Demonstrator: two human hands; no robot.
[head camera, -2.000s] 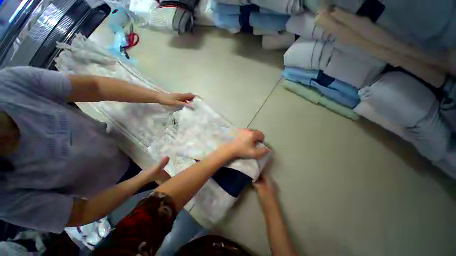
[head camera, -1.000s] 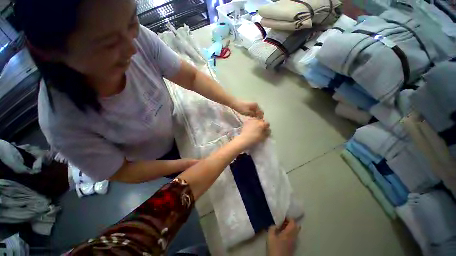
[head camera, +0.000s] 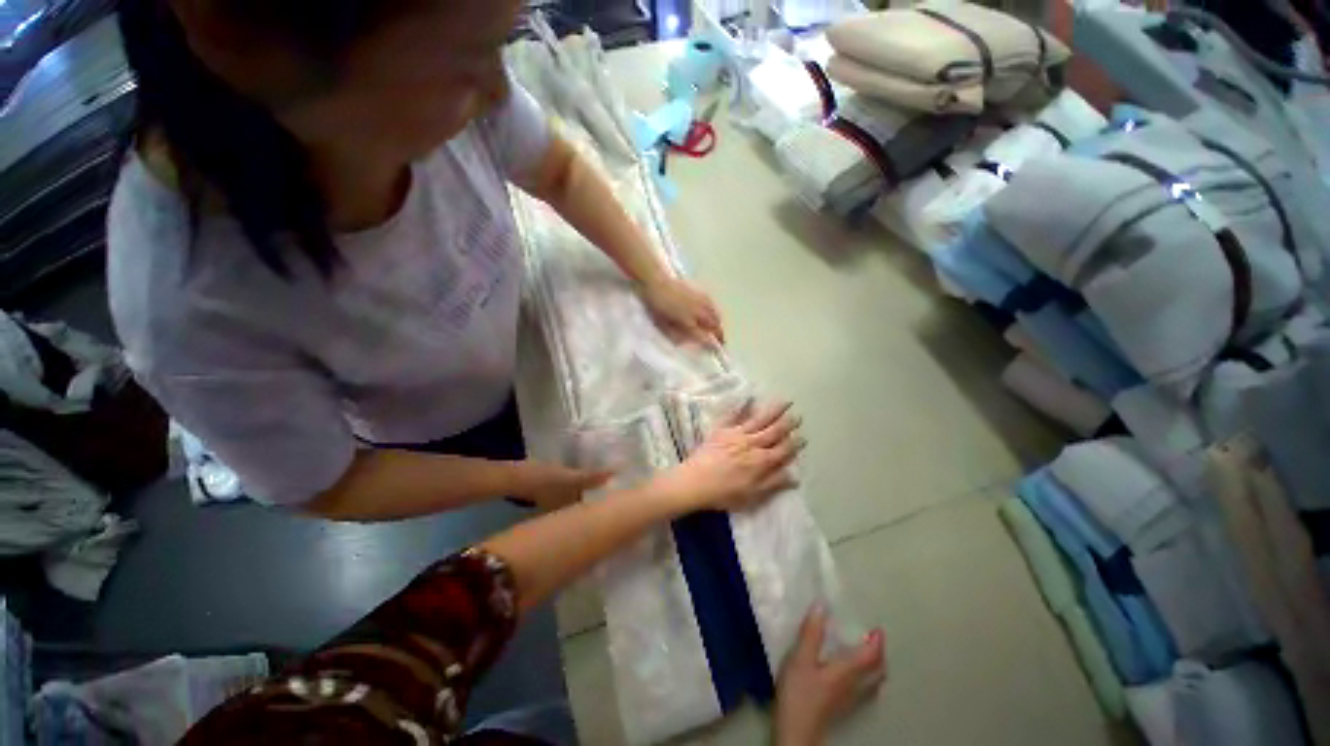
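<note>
The pale mottled curtain panel (head camera: 620, 313) lies lengthwise on the beige table, its near end folded over with a navy stripe (head camera: 718, 590). My left hand (head camera: 741, 459) lies flat on the folded part, just above the stripe, fingers apart. My right hand (head camera: 827, 678) touches the panel's near right edge, thumb and fingers apart; its lower part is cut off by the picture's edge. Another person's hand (head camera: 686, 309) rests on the panel beyond mine; their other hand (head camera: 562, 484) is at its left edge, partly behind my forearm.
Strapped bundles (head camera: 1152, 233) are piled along the right side, with more folded cloth (head camera: 1087, 583) nearer. Red-handled scissors (head camera: 694, 140) and a light-blue piece (head camera: 664, 123) lie at the far end. The other person stands at the left. Heaped cloth (head camera: 59, 481) is at far left.
The folded end was turned and laid out straighter along the table. My left hand went from gripping the fold to lying flat. The other person's far hand drew back from mine.
</note>
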